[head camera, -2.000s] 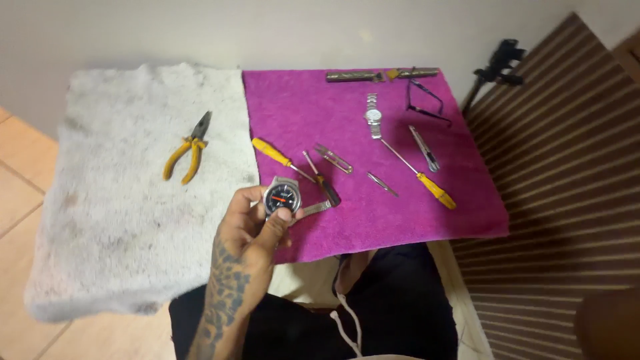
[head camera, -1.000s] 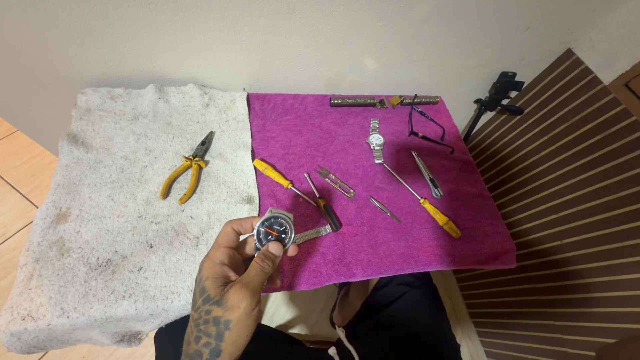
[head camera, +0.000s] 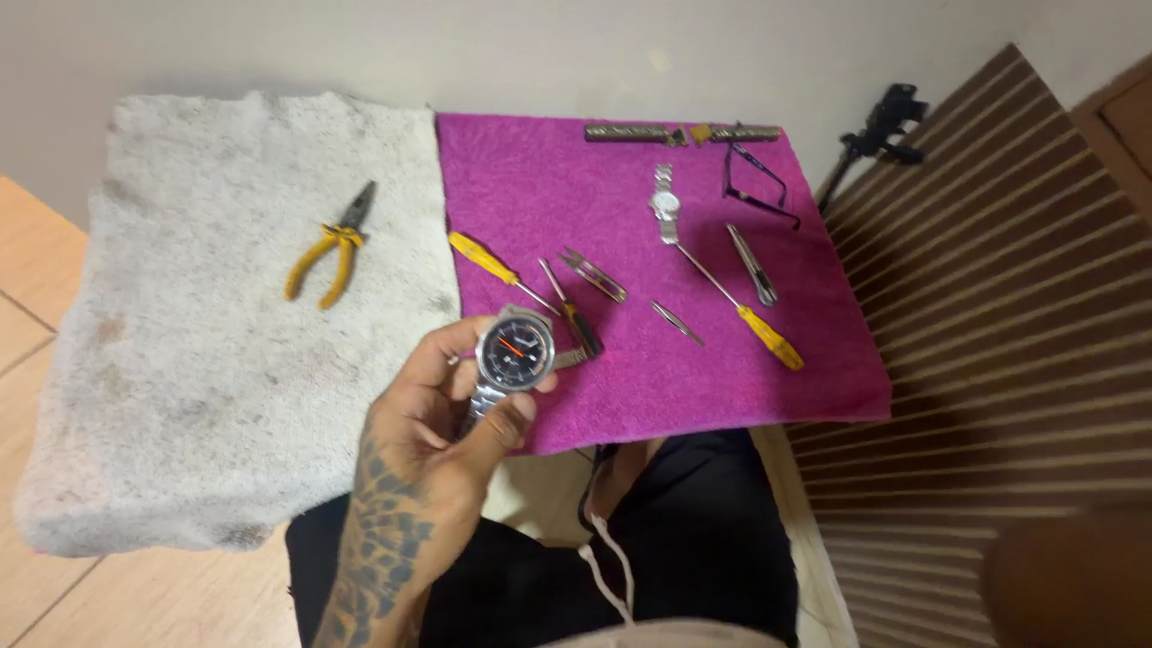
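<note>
My left hand (head camera: 450, 414) holds a steel wristwatch with a black dial and orange hand (head camera: 517, 354), gripped between thumb and fingers above the near edge of the purple cloth. Just beyond it lie a yellow-handled screwdriver (head camera: 486, 258), a small screwdriver with a dark handle (head camera: 580, 326) and small thread snips (head camera: 594, 274). Tweezers (head camera: 678, 323) rest to the right. A second metal wristwatch with a white dial (head camera: 666, 205) lies farther back, its bracelet touching the tip of another yellow-handled screwdriver (head camera: 769, 337). My right hand cannot be made out; a blurred brown shape fills the lower right corner.
Yellow-handled long-nose pliers (head camera: 335, 252) lie on the white cloth (head camera: 207, 360) at left. The purple cloth (head camera: 720, 396) also carries a slim metal cutter (head camera: 753, 267), black eyeglasses (head camera: 760, 193) and two patterned tubes (head camera: 628, 134). A striped brown panel (head camera: 954, 315) stands at right.
My left hand has tilted the black-dial watch, and part of its bracelet now shows below the case. The tools on the cloths have stayed in place.
</note>
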